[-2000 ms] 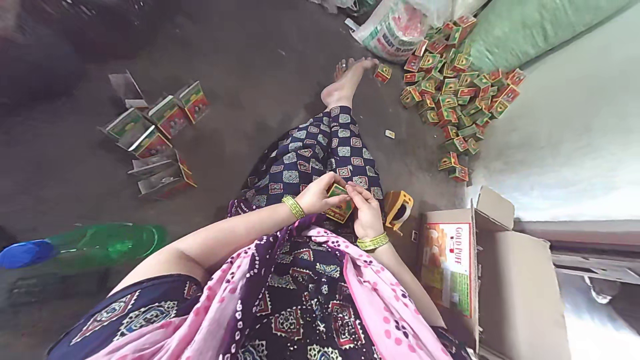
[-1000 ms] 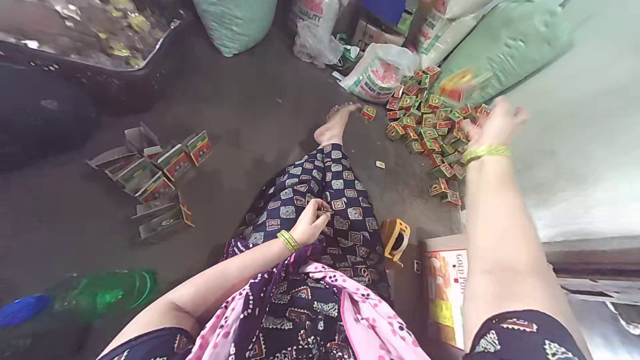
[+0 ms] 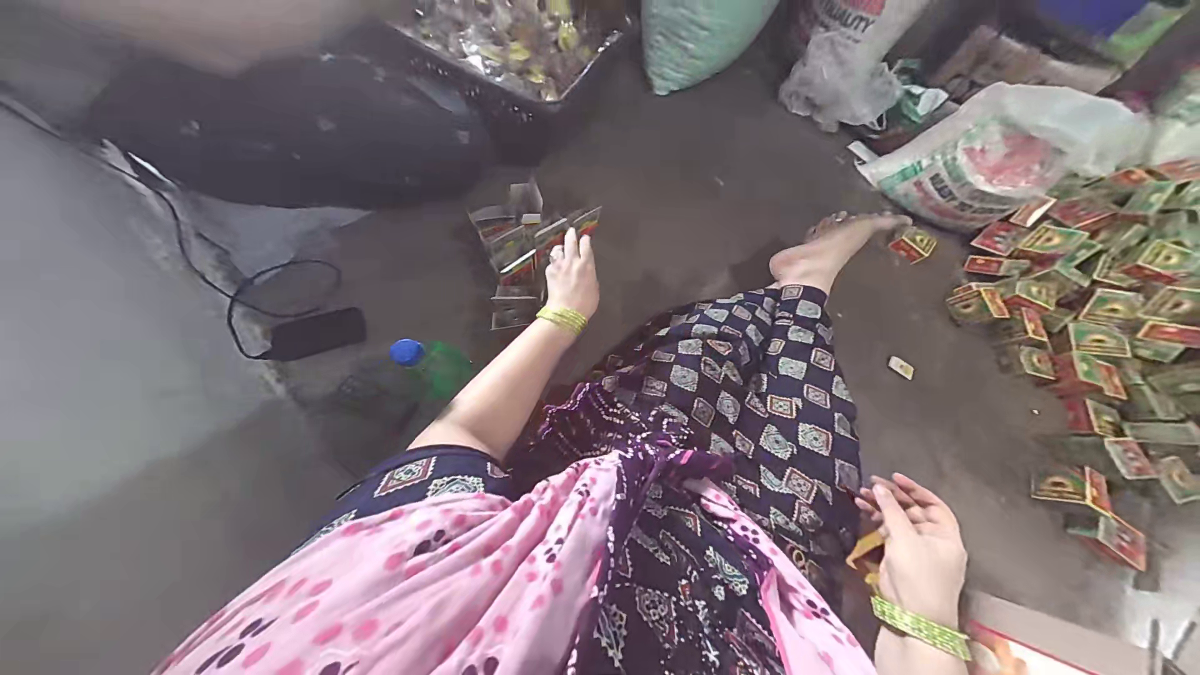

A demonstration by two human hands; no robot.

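My left hand reaches out to a small group of open cardboard boxes on the floor; its fingers are over the nearest ones, and whether it grips one cannot be told. My right hand, fingers slightly curled, is beside my right thigh, just above a yellow tape dispenser that it partly hides. I see nothing plainly held in it. A heap of small red and green printed boxes lies at the right, with one such box by my foot.
A printed plastic sack stands behind the heap, near a green sack. At the left are a green bottle with a blue cap, a black device with a cable and a dark tub. A carton sits at lower right.
My left hand has gone from my lap to the open boxes at the left. My right hand has come back from above the heap to beside my thigh. The view has swung left.
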